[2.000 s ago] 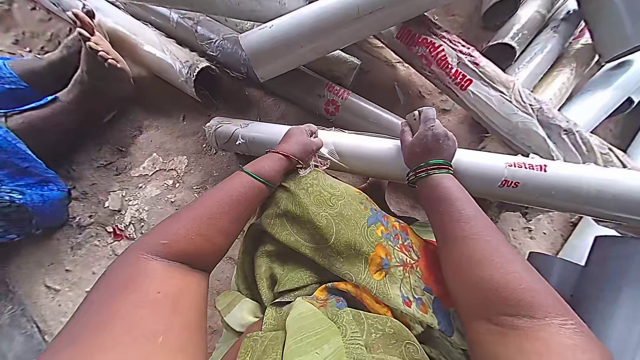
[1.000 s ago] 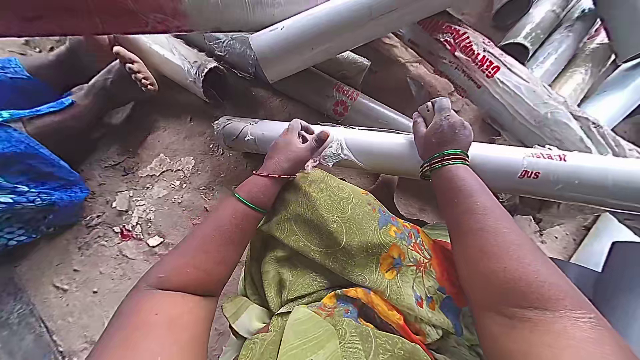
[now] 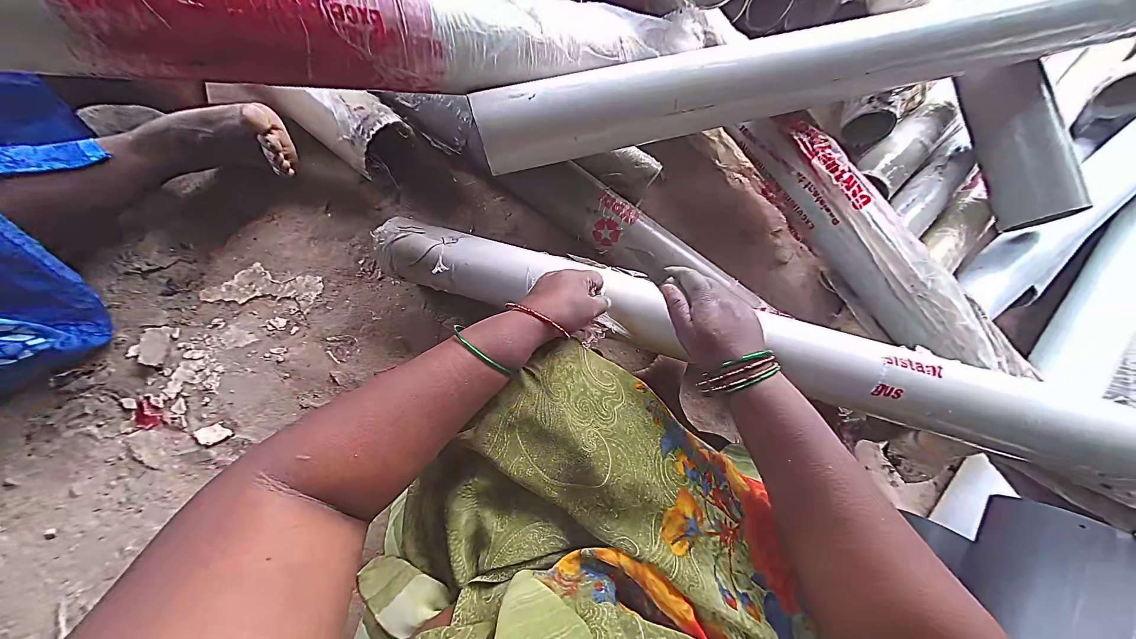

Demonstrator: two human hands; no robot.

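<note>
A grey-white plastic pipe (image 3: 834, 359) in thin clear plastic film lies slantwise across the view, just beyond my knees. My left hand (image 3: 568, 302) is closed on a crumpled bit of the film (image 3: 612, 327) at the pipe's near side. To its right, my right hand (image 3: 713, 319) rests on the pipe with its fingers bent; whether it holds anything under the palm cannot be seen. Torn film also clings near the pipe's left end (image 3: 399, 244). Green patterned cloth (image 3: 577, 444) covers my knees below the pipe.
Another pale pipe (image 3: 710, 89) and a film-wrapped pipe with red print (image 3: 266, 40) cross the top. More pipes (image 3: 861, 213) are piled at the right, with a grey sheet-like piece (image 3: 1056, 568) below. Another person's foot (image 3: 269, 138) is at upper left. Flakes (image 3: 257, 286) litter the dirt floor.
My right hand has come left along the pipe, closer to my left hand; the small dark object seen at it earlier no longer shows. The red-printed wrapped pipe now reaches farther into view at the top.
</note>
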